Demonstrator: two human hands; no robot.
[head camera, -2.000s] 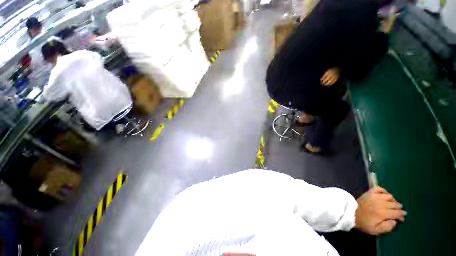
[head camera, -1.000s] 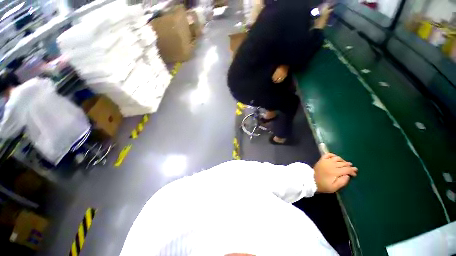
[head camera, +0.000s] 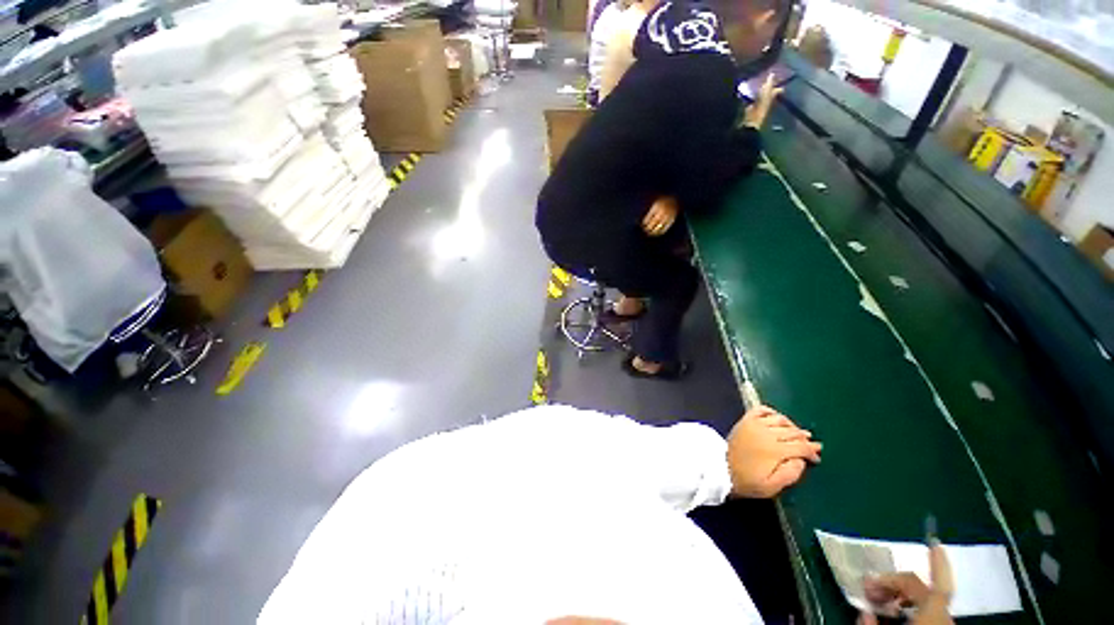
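Observation:
My left hand (head camera: 772, 452) rests palm down on the near edge of the green bench (head camera: 794, 354) and holds nothing visible. My right hand (head camera: 910, 596) is at the bottom right, cut off by the picture's edge. It is over a white sheet (head camera: 983, 579) with a grey-beige part at its left end. One finger points up past the sheet; a small faint bluish thing shows near its tip, too blurred to name. Small pale squares (head camera: 981, 391) lie spaced out on the far lane, beyond a ragged pale line (head camera: 910, 354).
A person in black (head camera: 635, 159) sits on a stool (head camera: 595, 320) at the bench ahead. Across the grey floor (head camera: 428, 305) are yellow-black tape (head camera: 122, 562), a tall white stack (head camera: 244, 134), cardboard boxes (head camera: 202, 263) and a person in white (head camera: 73, 256) on the left.
The view has turned right and steadied. The white sheet shows more fully, and my right hand has come into view over it. My left hand stays on the bench edge.

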